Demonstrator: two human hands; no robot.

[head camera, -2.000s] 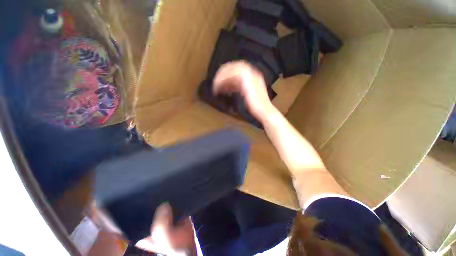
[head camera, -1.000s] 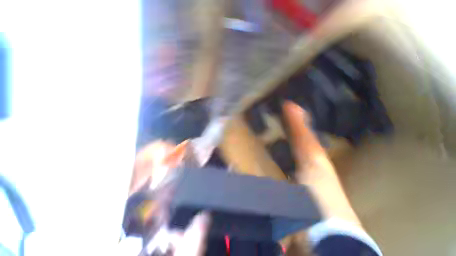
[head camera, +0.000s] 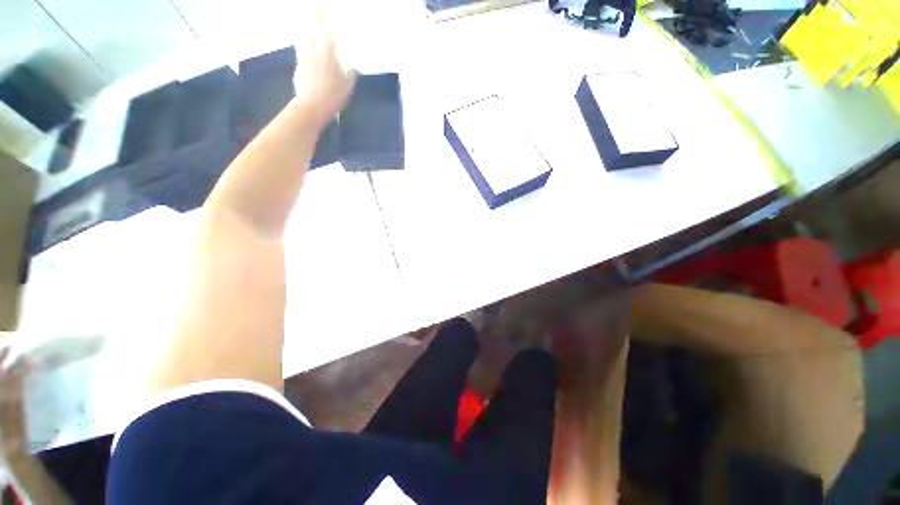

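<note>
My left hand (head camera: 324,74) reaches from the lower left over the white bench (head camera: 474,256). Its fingers are overexposed and lie at the upper left corner of a black box (head camera: 373,118). It touches or nearly touches this box; whether it grips it cannot be told. More black boxes (head camera: 205,108) stand in a row to the left, partly behind my hand and forearm. Two boxes with black sides and white tops, a nearer one (head camera: 498,153) and a farther one (head camera: 627,118), lie apart to the right. My right hand is not in view.
Another person's hand (head camera: 12,395) is blurred at the left edge. A long black panel (head camera: 74,217) lies below the black row. An open brown carton (head camera: 750,325) with dark contents stands lower right, near red stools (head camera: 814,281). Yellow tape (head camera: 735,113) edges the bench.
The view has swung from the carton to the bench. My left hand, earlier holding a black box low down, is now extended among the black boxes. My right hand has left the view.
</note>
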